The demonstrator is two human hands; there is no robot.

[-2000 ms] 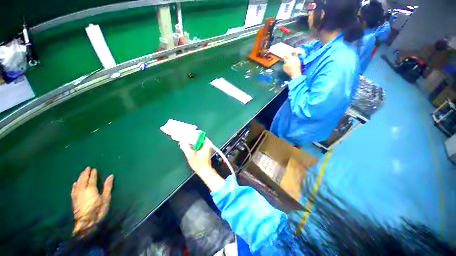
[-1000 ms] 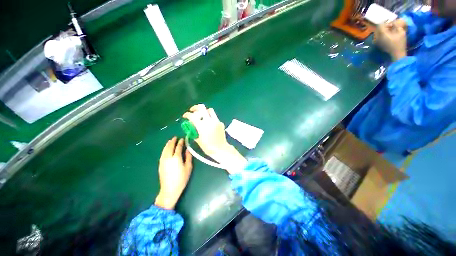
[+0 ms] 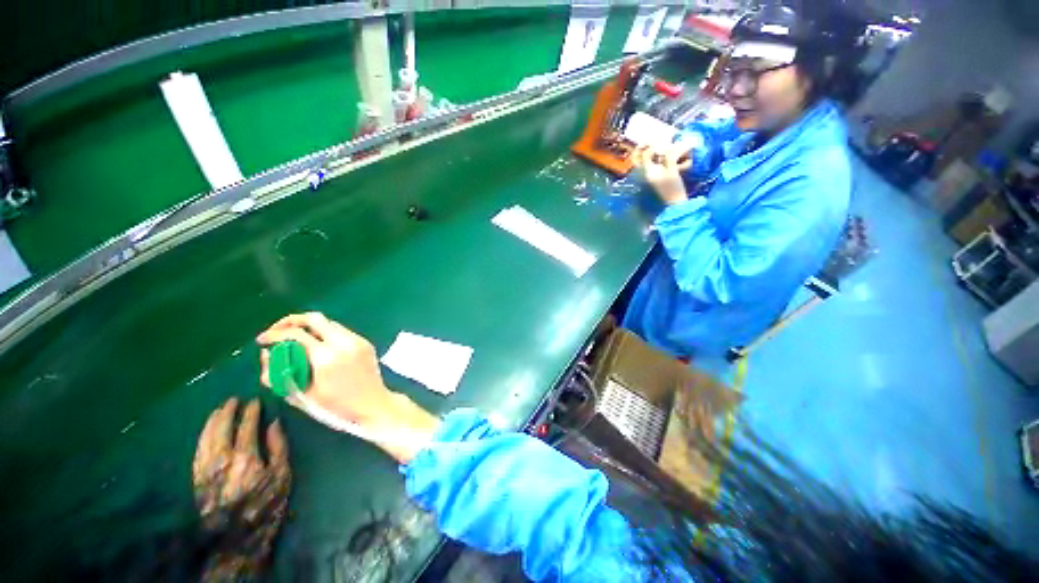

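My right hand (image 3: 330, 370) is closed around a syringe, over the green belt (image 3: 365, 273). Its bright green cap (image 3: 287, 368) faces up and a thin pale hose runs from it along my wrist. The barrel and tip are hidden by the hand. My left hand (image 3: 242, 473) is just below and left of it, low on the belt, fingers apart, with nothing visible in it; its lower part is dark and blurred. A small white paper (image 3: 428, 361) lies right of my right hand.
A white perforated strip (image 3: 545, 240) and a small dark part (image 3: 417, 213) lie farther back. A metal rail (image 3: 330, 159) borders the belt. At right, a person in a blue smock (image 3: 752, 251) holds a white piece beside an orange press (image 3: 610, 120). A cardboard box (image 3: 684, 416) stands below the belt edge.
My right hand with the green-capped syringe has moved from the white paper towards my left hand. The paper now lies uncovered. My view swung right, then back.
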